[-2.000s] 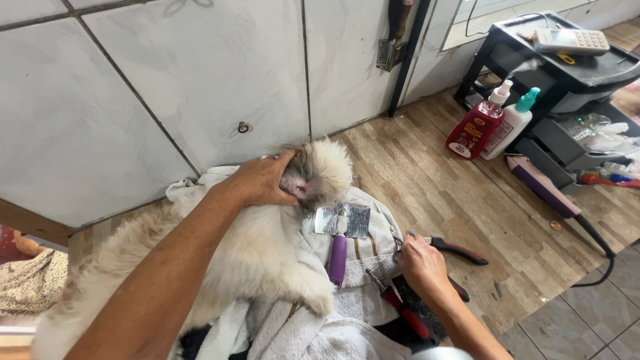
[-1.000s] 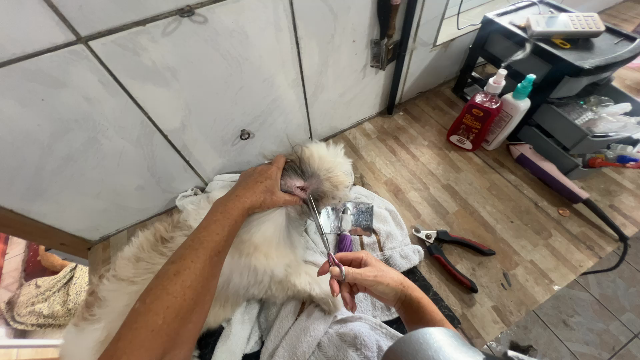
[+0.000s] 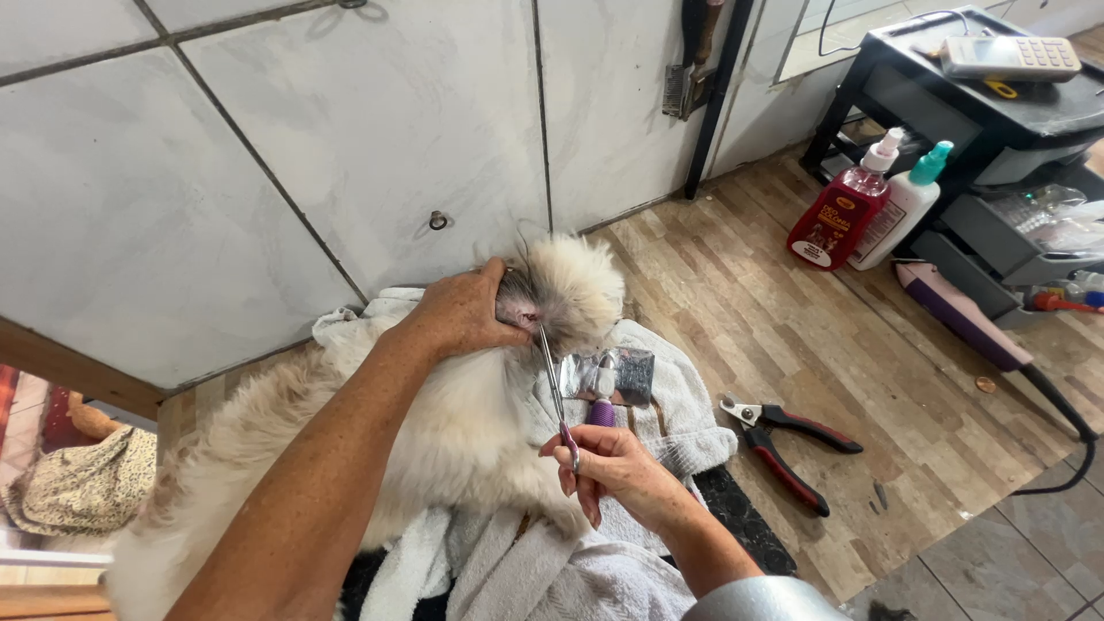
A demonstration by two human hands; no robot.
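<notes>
A cream long-haired dog lies on white towels along the tiled wall. My left hand grips its ear, folded back so that the pink inner side shows. In my right hand is a long, slim scissor-handled metal tool, its tip at the ear opening; whether it is scissors or a hemostat I cannot tell. Just beyond that hand, a purple-handled slicker brush rests on the towel. Nail clippers with black and red handles lie on the wooden table to the right.
A red spray bottle and a white bottle stand at the back right, beside a black drawer unit. A corded pet clipper lies before the drawers. Combs hang on the wall. The table's edge runs along the lower right.
My right hand has moved from the tools at the right of the towel to the dog's ear, now with the metal tool in it. My left hand has stayed at the ear.
</notes>
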